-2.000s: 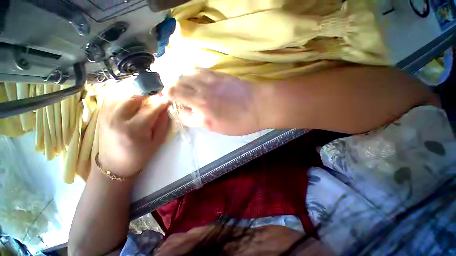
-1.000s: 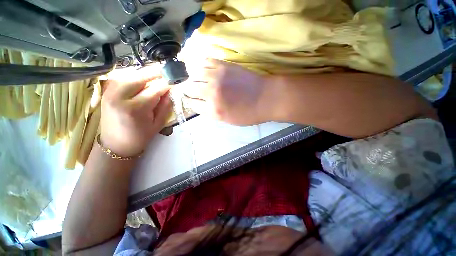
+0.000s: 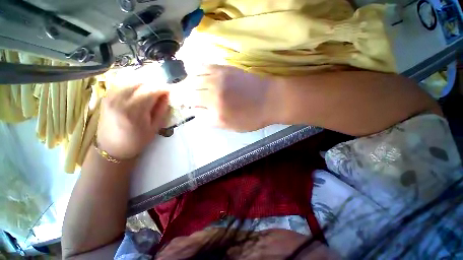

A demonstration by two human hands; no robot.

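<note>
The yellow garment piece (image 3: 299,35) lies bunched behind and right of the needle area, with puckered rows at its right part. A thin whitish strip (image 3: 192,162) runs from between my hands down over the table edge. My left hand (image 3: 129,114) is left of the dark machine lamp (image 3: 175,70), fingers bent toward the needle area. My right hand (image 3: 236,99) is just right of it, blurred, with its fingertips in the glare. The glare hides the needle and what the fingertips touch. A small dark metal part (image 3: 166,131) shows on the white table between my hands.
The grey-white sewing machine head (image 3: 76,25) fills the upper left. A fanned stack of yellow strips (image 3: 56,117) lies at left. A black ring handle (image 3: 427,14) and a blue-edged box (image 3: 451,23) are at far right. The table edge (image 3: 243,155) crosses above a red apron.
Compared with two seconds ago, the view has shifted and the machine head appears farther right. My hands are a little farther apart, and the dark metal part between them is now uncovered.
</note>
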